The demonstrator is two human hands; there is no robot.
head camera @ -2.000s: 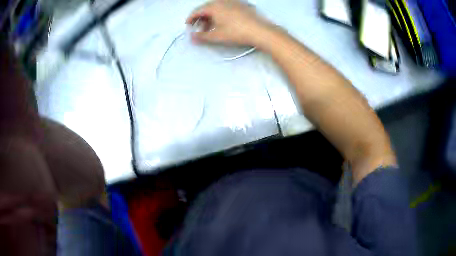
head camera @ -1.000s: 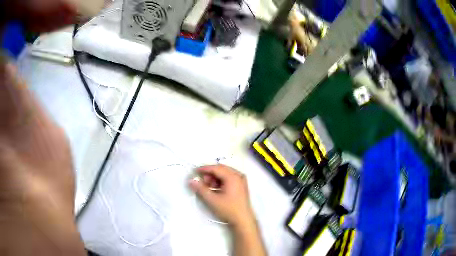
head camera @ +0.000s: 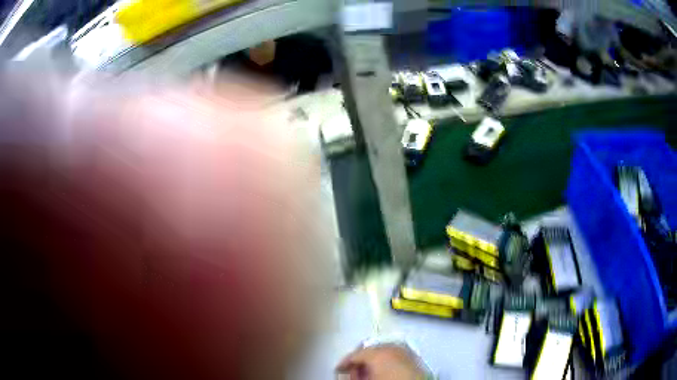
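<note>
My right hand (head camera: 386,364) is small at the bottom edge and cut off by it. Its fingers look curled, and a thin white cord (head camera: 416,347) arcs beside it. Whether the fingers hold the plug cannot be made out. A very large, blurred, skin-toned shape, seemingly my left hand (head camera: 171,237), is close to the camera and covers the left half. Its fingers cannot be told apart. Open power bank units (head camera: 512,338) with white labels, yellow edges and green boards lie on the bench to the right of my right hand, some stacked.
A blue plastic bin (head camera: 623,237) with units inside stands at the right. A grey post (head camera: 382,148) rises behind the bench. Beyond is a green line (head camera: 534,163) carrying several units. A dark-clothed person (head camera: 278,63) is at the back.
The view has swung up and right. The grey box and black cord have left the picture. My right hand now sits at the bottom edge, and the blurred shape covers much more of the left.
</note>
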